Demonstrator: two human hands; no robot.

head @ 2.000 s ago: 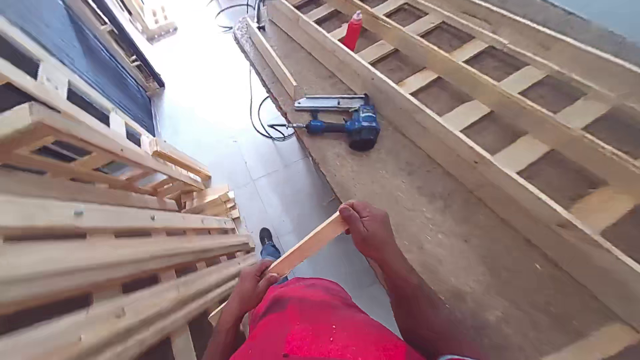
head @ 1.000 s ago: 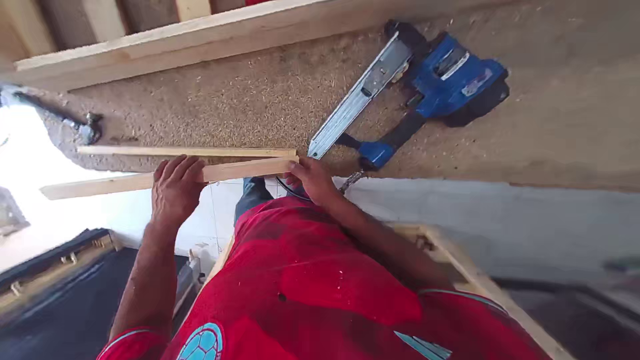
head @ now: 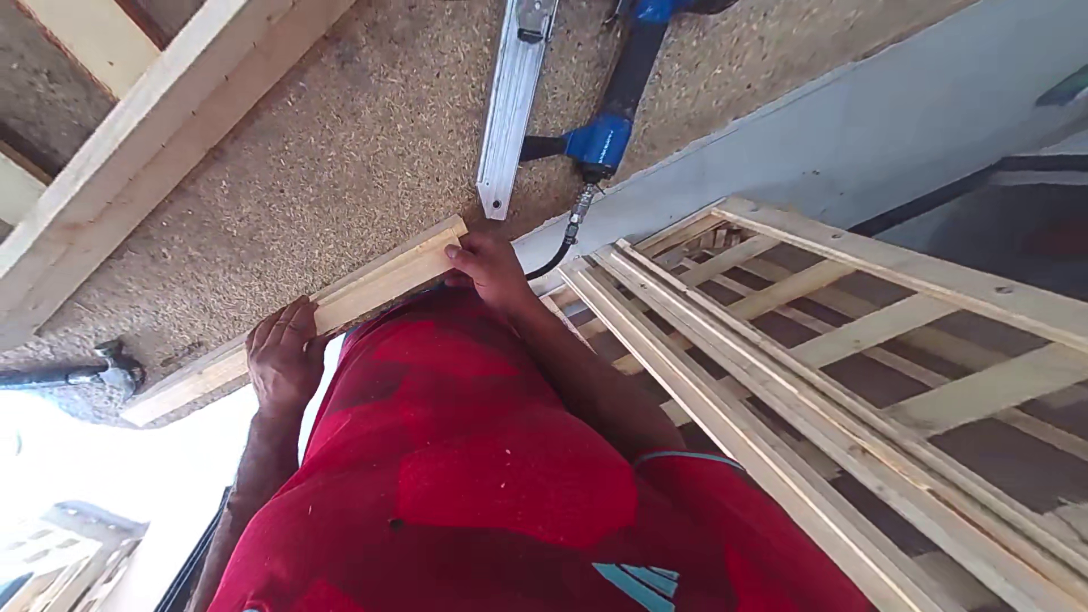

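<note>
Both my hands grip a wooden slat point(head: 382, 285) at the edge of a particleboard worktop point(head: 340, 153). My left hand point(head: 285, 353) wraps over the slat toward its left part, fingers on top. At the slat's right end, my right hand point(head: 484, 268) pinches it with the thumb on the upper face. The slat lies along or on another strip of wood; how far the two overlap is partly hidden. Just beyond my right hand lies a blue pneumatic nailer point(head: 603, 136) with a silver magazine point(head: 510, 110) and an air hose point(head: 552, 259).
A hammer point(head: 115, 370) lies at the worktop's left edge. A wooden frame with crosspieces point(head: 161, 144) rests at the upper left. Slatted wooden frames point(head: 816, 425) stand on the right, close to my right arm. More slatted frames point(head: 51, 552) are at the lower left.
Two seconds ago my hands held the slat off the worktop's edge; now it is at the edge, against the other strip. The view has swung strongly.
</note>
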